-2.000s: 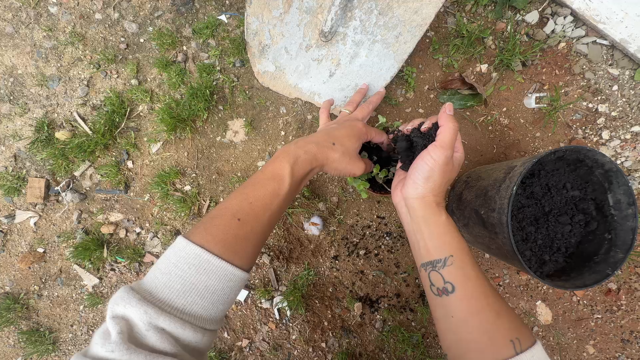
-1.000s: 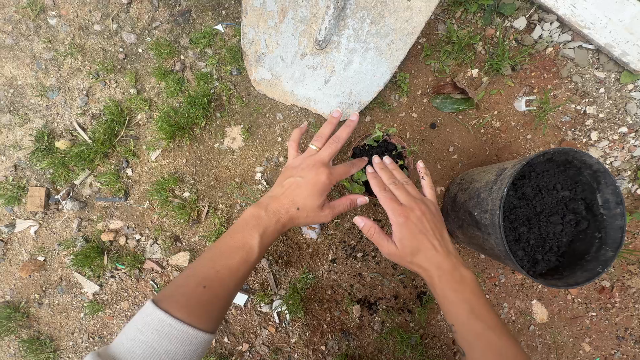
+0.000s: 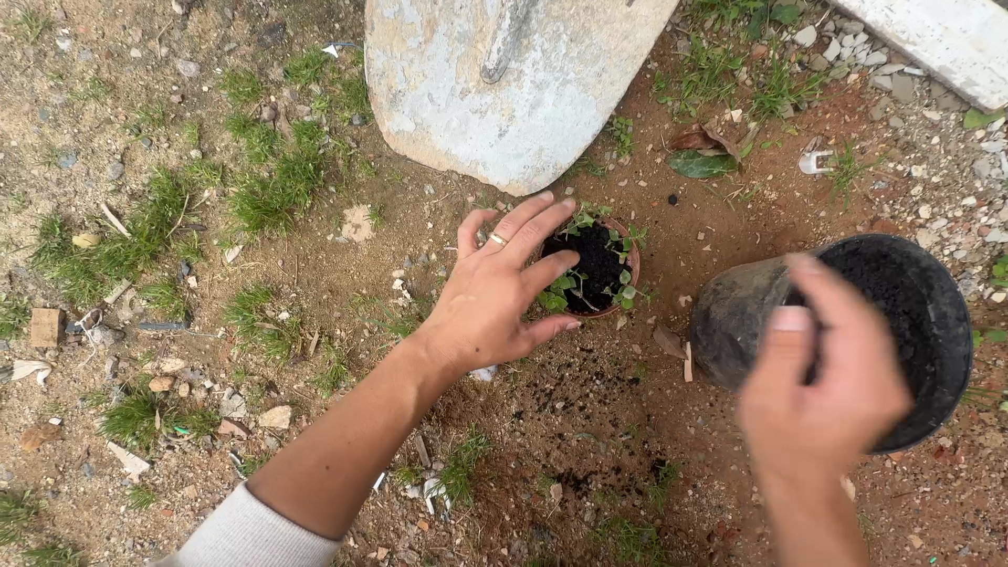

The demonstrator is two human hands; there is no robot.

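A small terracotta-coloured pot [image 3: 636, 272] stands on the ground, filled with dark soil [image 3: 600, 264], with small leafy plants [image 3: 628, 291] around its rim. My left hand [image 3: 508, 279] is at the pot's left side, fingers spread and a finger over the soil; it holds nothing. To the right lies a black plant container [image 3: 728, 315], tilted, its mouth showing dark potting soil [image 3: 886, 287]. My right hand [image 3: 823, 370], blurred, is over the near left edge of that mouth, with thumb and fingers apart and nothing visible in them.
A worn shovel blade [image 3: 504, 102] lies just beyond the small pot. A white board [image 3: 945, 47] is at the upper right, beside broken stones [image 3: 858, 51]. Grass tufts [image 3: 276, 185], pebbles and a dry leaf [image 3: 705, 142] are scattered over the ground.
My right hand held soil at the pot, then lay flat over it with nothing in it; now it is at the black container on the right. My left hand stays beside the pot.
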